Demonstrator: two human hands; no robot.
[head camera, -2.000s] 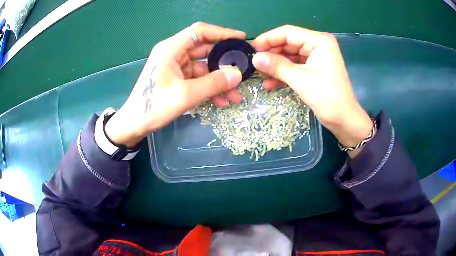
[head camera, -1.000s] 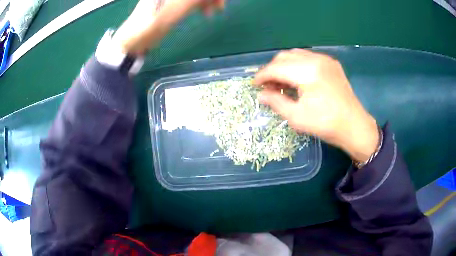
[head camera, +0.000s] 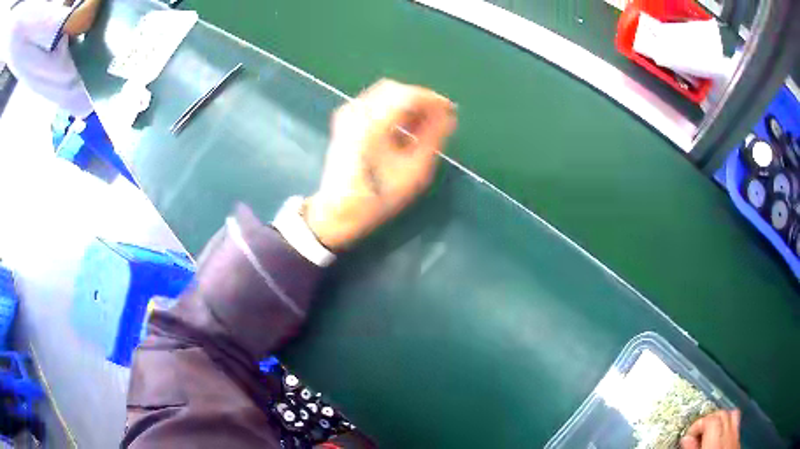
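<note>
My left hand (head camera: 386, 158) is blurred, raised over the dark green ledge (head camera: 491, 289) near the belt edge. Its fingers are curled, with a dark patch between them; whether it holds something cannot be told. My right hand (head camera: 714, 430) is cut off by the bottom edge, its fingers at the heap of tiny metal pins (head camera: 674, 414). The heap lies in the clear plastic box (head camera: 589, 419) at the lower right, with a white paper slip (head camera: 639, 382) at its left end. No wheel shows clearly in either hand.
A blue tray (head camera: 746, 206) of black wheels stands at far right, near a grey upright (head camera: 728, 96) and red bin (head camera: 625, 37). More black wheels (head camera: 305, 405) show below my left sleeve. A person (head camera: 44, 44), papers (head camera: 158, 44) and a blue stool-like object (head camera: 114, 294) are at left.
The view has swung left, so the clear box now shows at lower right. My hands, together on a black wheel two seconds ago, are far apart; that wheel is no longer clearly seen.
</note>
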